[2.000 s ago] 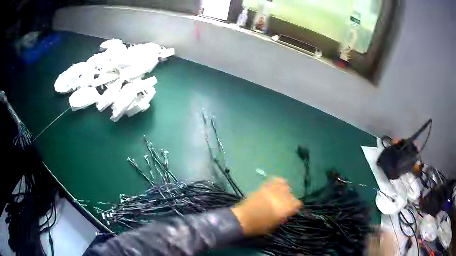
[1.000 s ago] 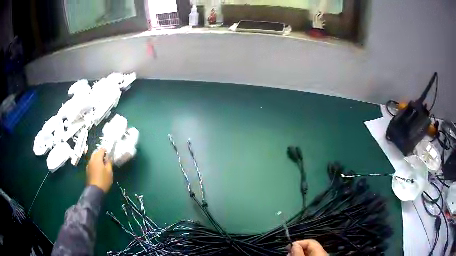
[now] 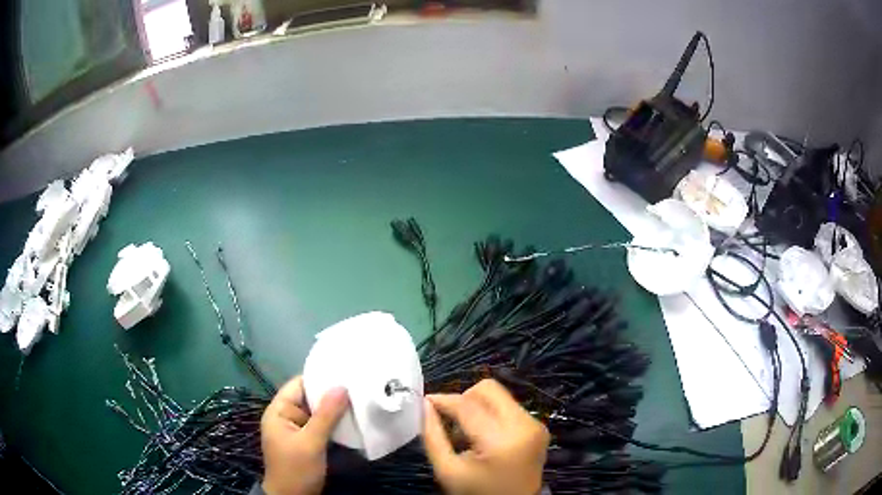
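My left hand [image 3: 300, 440] holds a white plastic housing [image 3: 367, 358] by its left side, above the cable leads. The housing has a small round hole at its lower right. My right hand [image 3: 488, 440] pinches thin wire ends of a black lead at this hole, fingertips close to the housing's right edge. The bundle of black cable leads [image 3: 571, 358] lies under and behind both hands, plugs to the right, stripped wire ends to the left. How far the wires enter the hole cannot be told.
Loose white housings [image 3: 68, 237] are heaped at far left, a smaller group [image 3: 138, 280] nearer. At right are wired white housings [image 3: 667, 247], a black soldering unit [image 3: 653, 145], white paper [image 3: 711, 377], an orange-red tool [image 3: 834, 363] and a solder reel [image 3: 839, 438].
My left hand has come back from the heap with a housing. My right hand has brought the wire ends to its hole. The view has turned right.
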